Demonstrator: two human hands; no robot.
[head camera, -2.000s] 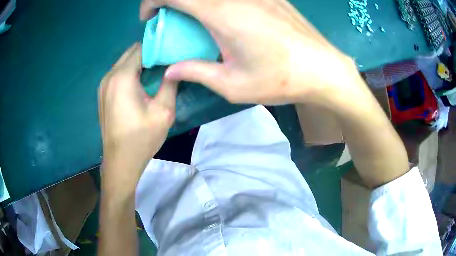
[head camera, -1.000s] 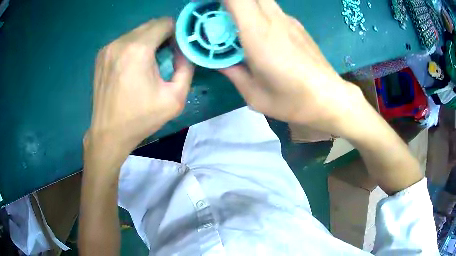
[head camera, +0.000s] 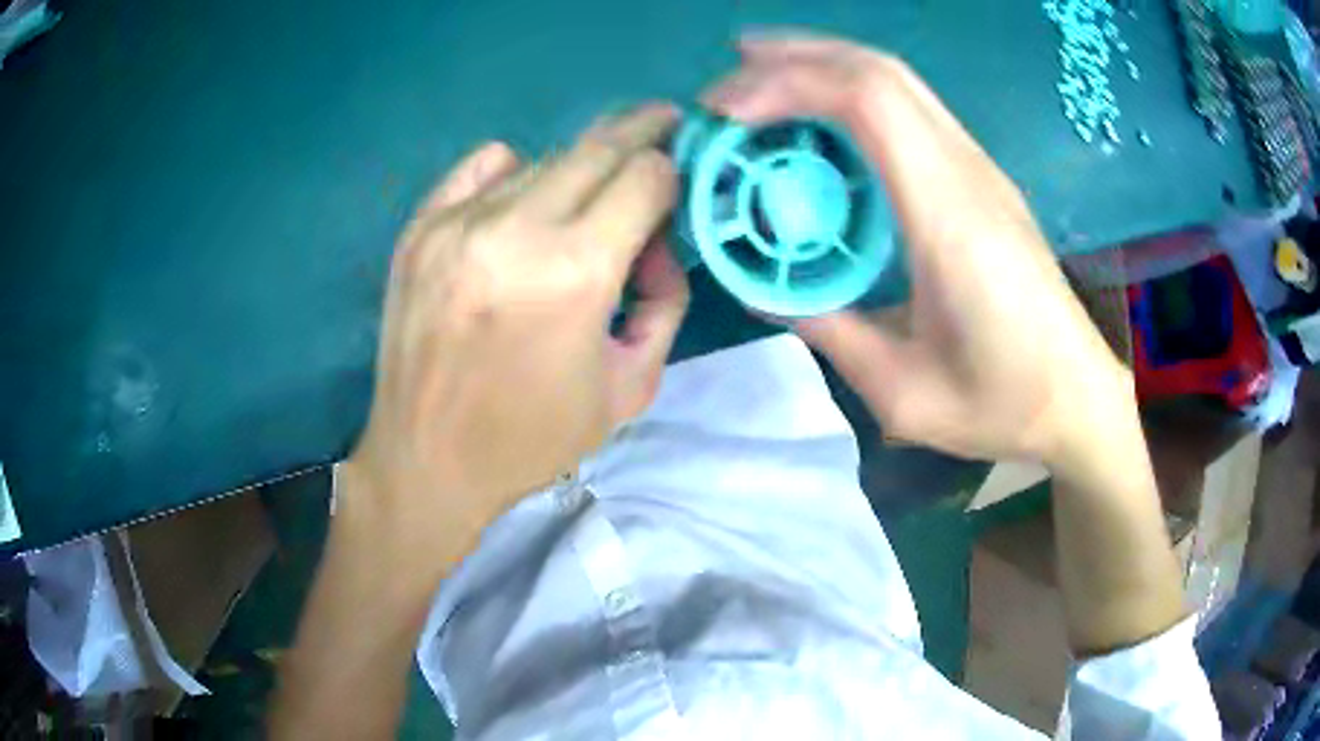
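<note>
A teal cup-shaped motor holder (head camera: 804, 203) is held above the green table, its spoked round end with a hub facing me. My right hand (head camera: 963, 275) is curled around its right side, thumb under the lower rim. My left hand (head camera: 529, 290) is at its left side, fingers bent, fingertips close to a small teal part at the rim. The left hand hides most of what lies between its fingers, so I cannot tell what it grips. The picture is slightly blurred.
A loose heap of tiny pale-teal pieces (head camera: 1086, 73) lies on the green table (head camera: 217, 188) at the upper right, with dark gridded blocks (head camera: 1270, 123) beyond. A red item (head camera: 1194, 326) and cardboard boxes (head camera: 1013, 601) are below right. White sheeting (head camera: 84, 615) hangs lower left.
The teal part has turned from side-on to its spoked end facing me. Both hands and the part have moved right and down; the left fingers have come over beside its rim.
</note>
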